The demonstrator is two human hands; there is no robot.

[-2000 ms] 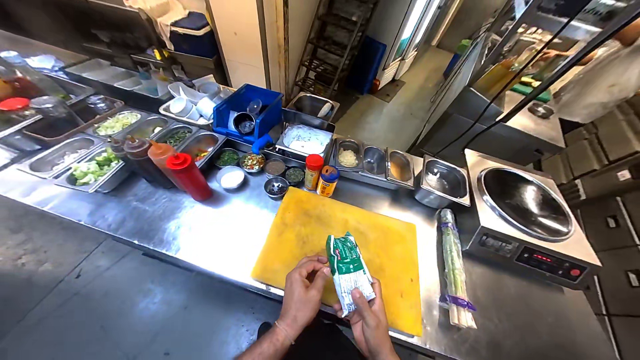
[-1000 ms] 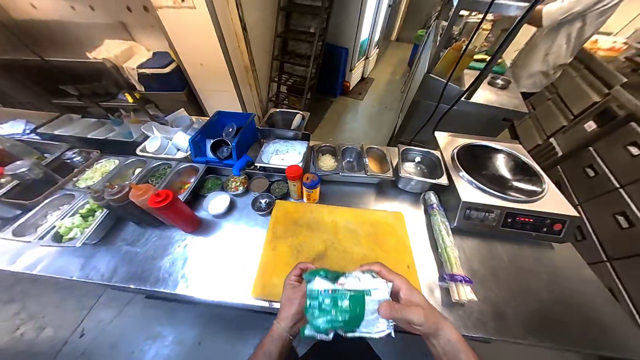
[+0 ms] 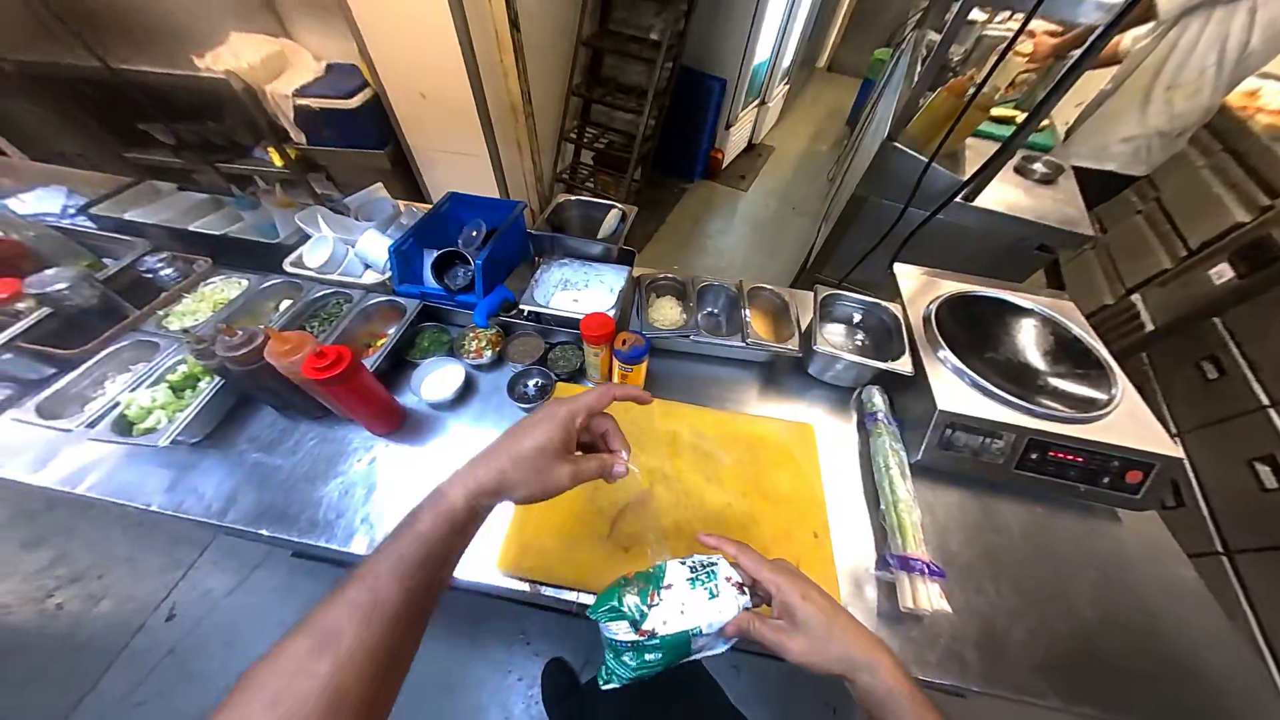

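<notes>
My right hand (image 3: pixel 790 605) grips a green and white plastic food packet (image 3: pixel 670 615) by its right end, at the near edge of a yellow cutting board (image 3: pixel 730 480). Above the board's left part is my left hand (image 3: pixel 560 445), its thumb and fingers pinching a small whitish, thin bit of something. Two seasoning shakers, one with a red lid (image 3: pixel 598 345) and one with a blue lid (image 3: pixel 630 358), stand behind the board. Wrapped leek-like stalks (image 3: pixel 900 500) lie to its right.
Red (image 3: pixel 352 388) and dark squeeze bottles lean at the left beside steel pans of chopped vegetables (image 3: pixel 165 398). Small bowls, a blue bin (image 3: pixel 460 250) and a pan of white powder (image 3: pixel 578 285) line the back. An induction wok cooker (image 3: pixel 1025 355) stands right. A person in white works behind.
My left hand has let go of the packet and moved up over the board. The right hand keeps its hold; both hands were on the packet in the earlier frames.
</notes>
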